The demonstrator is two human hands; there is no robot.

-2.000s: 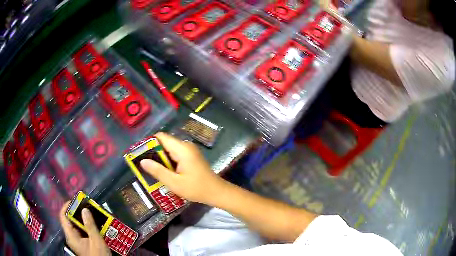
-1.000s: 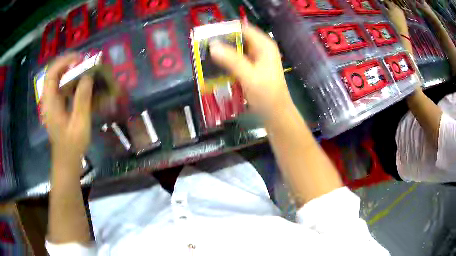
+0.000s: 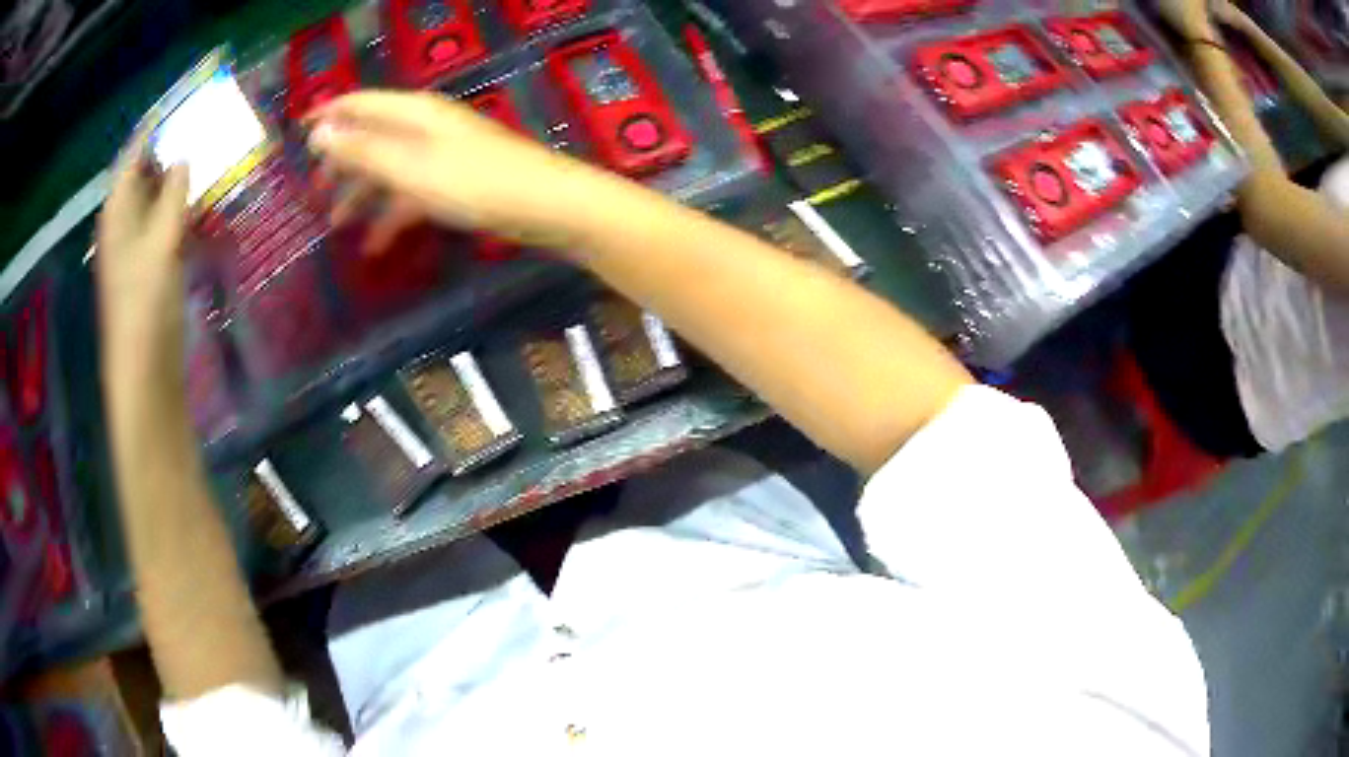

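My left hand holds a red keypad phone by its left side. Its screen glows white inside a yellow frame, and its blurred keypad points down and right. My right hand reaches across, fingers bent, just right of that phone and over the blister tray. It is blurred, and I cannot tell whether it holds anything. The tray holds red phones with round black rings, back side up. Several flat batteries with white edge strips lie along the bench's front edge.
Stacked clear trays of red phones stand to the right. A thin red stick and a black card with gold marks lie between tray and stack. One battery lies farther right. A person's forearm shows at the right, by a red stool.
My right hand has moved left across the tray, and the phone it held is no longer visible in it. My left-hand phone now faces up, its screen lit. More batteries show at the edge.
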